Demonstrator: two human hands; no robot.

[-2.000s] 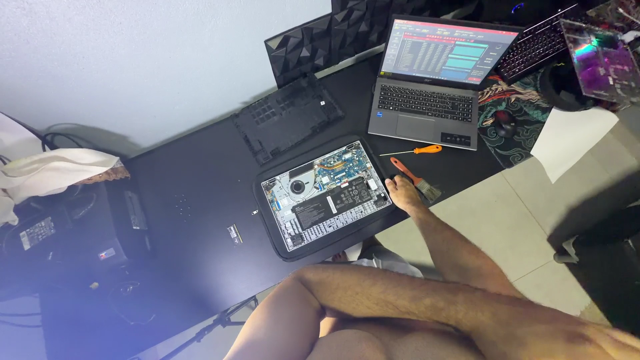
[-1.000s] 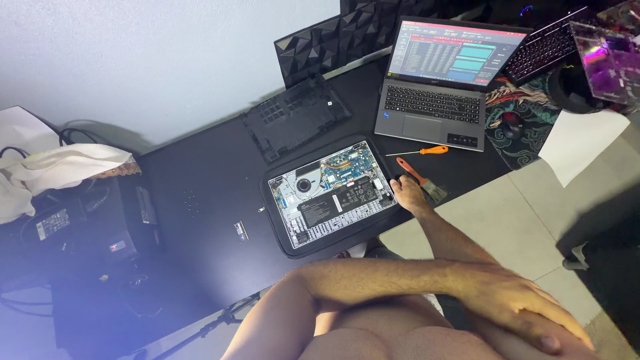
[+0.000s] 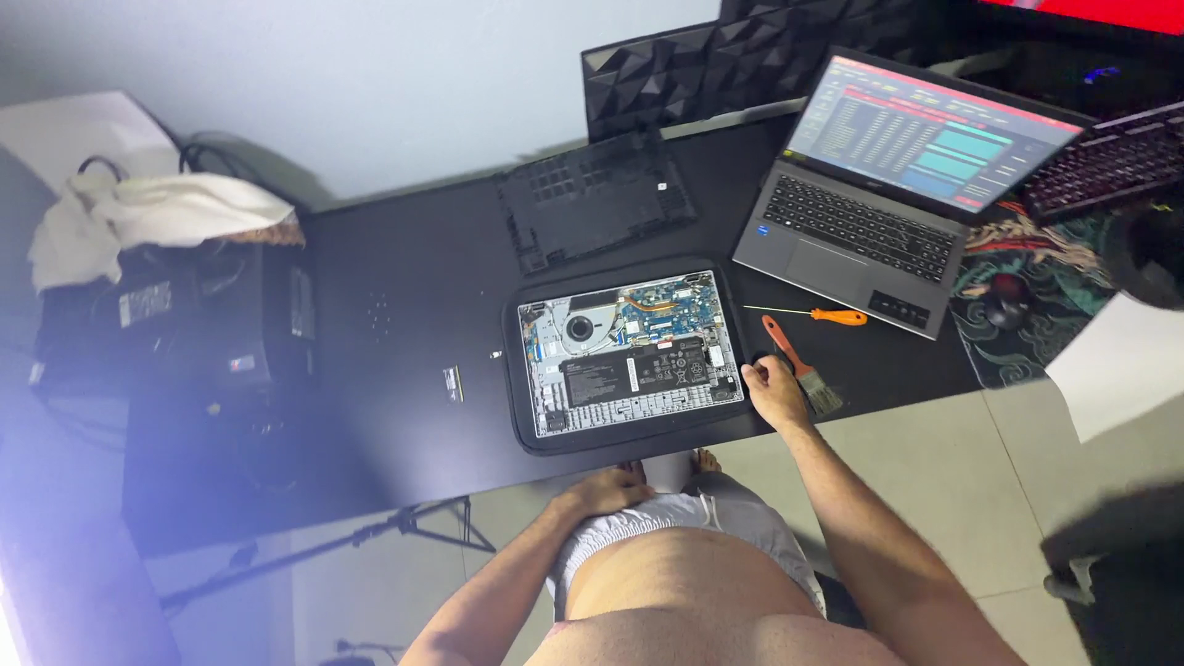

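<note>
An opened laptop base (image 3: 638, 351) lies on a black padded mat (image 3: 520, 421), its fan, circuit board and battery (image 3: 635, 372) exposed. My right hand (image 3: 775, 393) rests at the right edge of the mat with its fingers curled; whether it grips anything cannot be told. Just right of it lies a brush with a red handle (image 3: 784, 344), and above that an orange-handled screwdriver (image 3: 838, 317). My left hand (image 3: 606, 490) lies on the waist of my light shorts, below the desk's front edge. A small memory module (image 3: 452, 384) sits left of the mat.
The removed black bottom cover (image 3: 597, 201) lies behind the mat. A running laptop (image 3: 856, 222) stands at the right, beside a mouse (image 3: 1006, 301) on a patterned mousepad. Small screws (image 3: 379, 314) dot the desk at left, near a black computer case (image 3: 213, 324) with a cloth (image 3: 166, 217).
My left hand has moved from beside my right arm, across my body, to the waist of my shorts. My right hand stays at the mat's right edge.
</note>
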